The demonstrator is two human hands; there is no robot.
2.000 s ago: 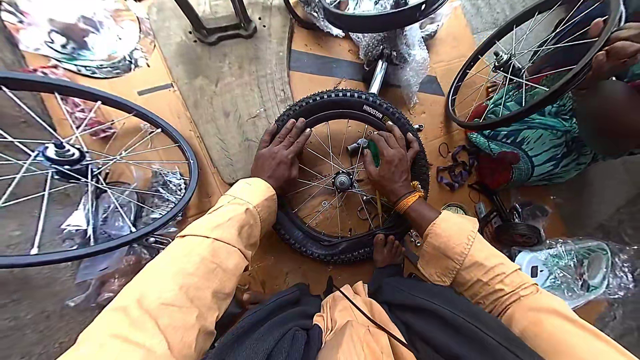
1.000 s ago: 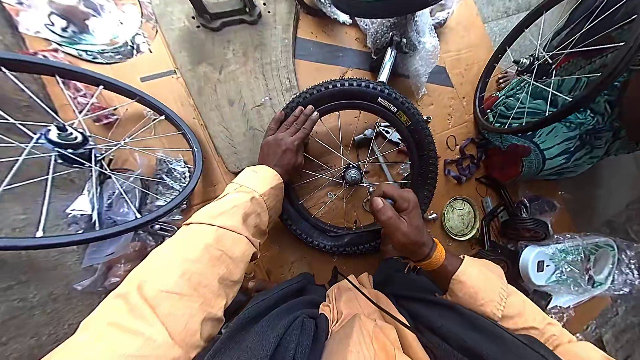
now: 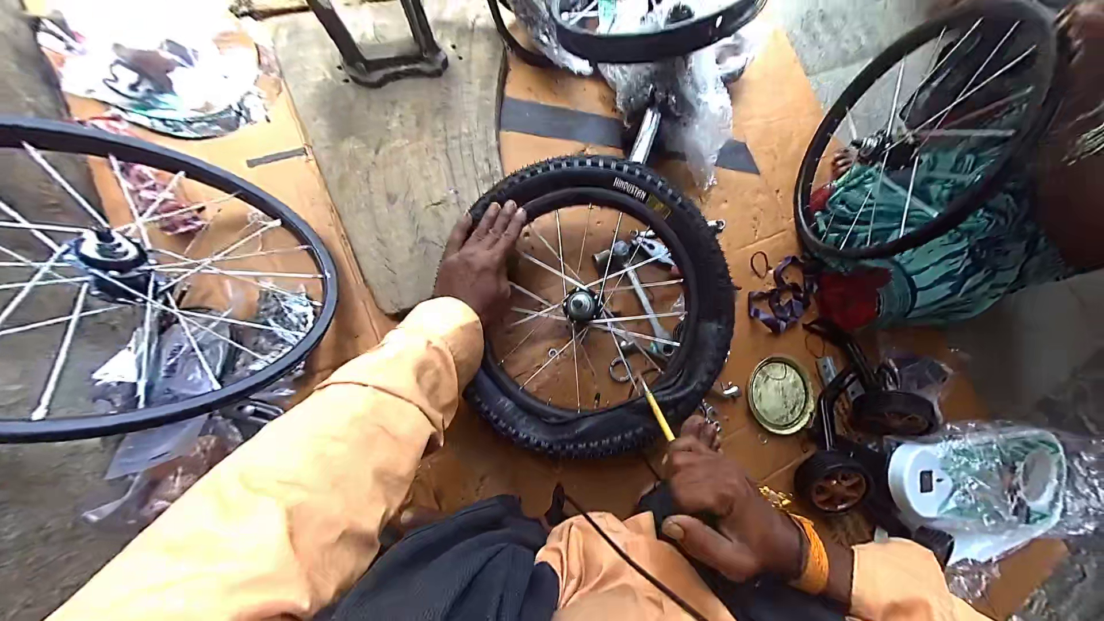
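Observation:
A small spoked bicycle wheel (image 3: pixel 582 304) lies flat with a knobby black tire (image 3: pixel 709 289) around it; the tire's bottom edge bulges unevenly near the rim. My left hand (image 3: pixel 479 261) holds the tire's left side, fingers laid over it and thumb hidden. Low and right of the wheel, my right hand (image 3: pixel 724 504) is closed around a thin yellow-shafted tool (image 3: pixel 660 414), whose far end reaches the tire's lower right inner edge; its handle is mostly hidden. Bare toes (image 3: pixel 703 431) touch near the tire there. A metal wrench (image 3: pixel 645 302) shows through the spokes.
Cardboard (image 3: pixel 552 95) and a wooden board (image 3: pixel 397 155) lie underneath. A larger wheel (image 3: pixel 323 285) stands left. Another person's arm (image 3: pixel 1078 164) is beside a wheel (image 3: pixel 806 207) at right. A round tin (image 3: pixel 780 395), training wheels (image 3: pixel 832 483) and a plastic-wrapped part (image 3: pixel 918 479) lie lower right.
My right hand was on the tire's right side two seconds ago, then over its lower right. Now it is lower, outside the wheel, with the yellow-shafted tool in it. My left hand stays on the tire.

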